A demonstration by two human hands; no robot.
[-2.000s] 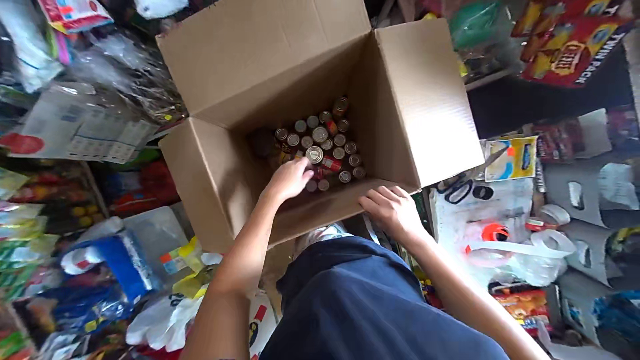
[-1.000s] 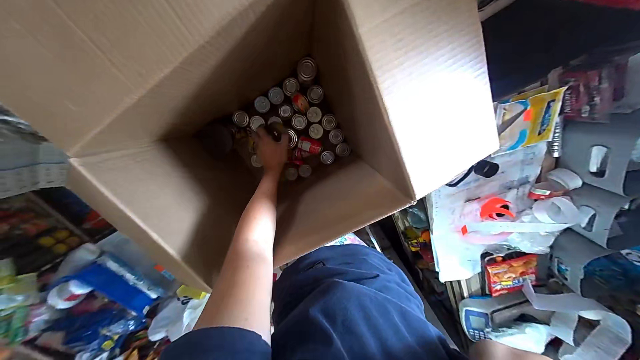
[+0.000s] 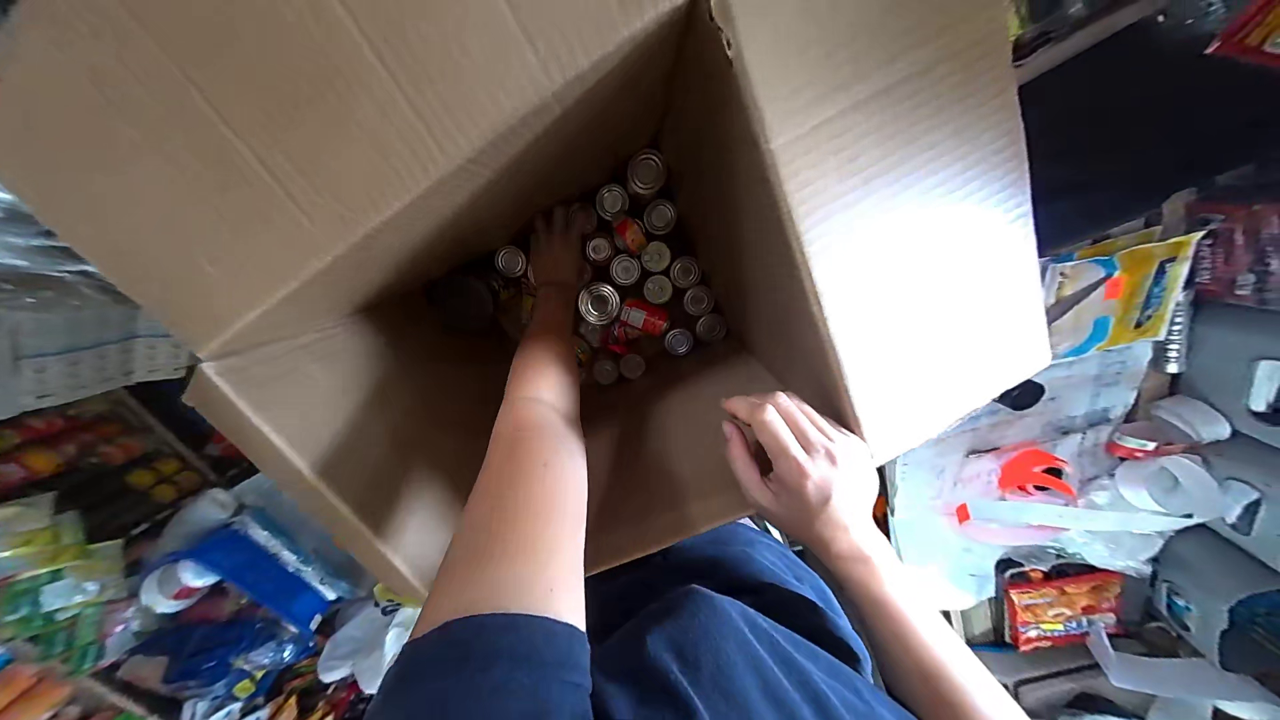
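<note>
A large open cardboard box [image 3: 660, 450] stands before me, with several metal food cans [image 3: 599, 302] gathered on its floor, most upright. One red-labelled can [image 3: 645, 317] lies on its side among them. Deep in the box, my left hand [image 3: 558, 250] reaches down at the left part of the cans, beside the far wall. Its fingers are in shadow, so whether they grip a can is unclear. Over the near right corner of the box is my right hand [image 3: 800, 465], with fingers curled and no object visible in it.
Scissors [image 3: 1030, 395] partly show beyond the right flap, near a yellow package [image 3: 1130, 295]. Paper strips [image 3: 1080, 517] and an orange tape dispenser or similar item [image 3: 1037, 472] lie at the right. Packaged goods and a blue package [image 3: 260, 570] crowd the lower left.
My left hand has shifted slightly within the cans. My right hand, out of view one second ago, is back at the near right corner of the box. The view is closer than two seconds ago.
</note>
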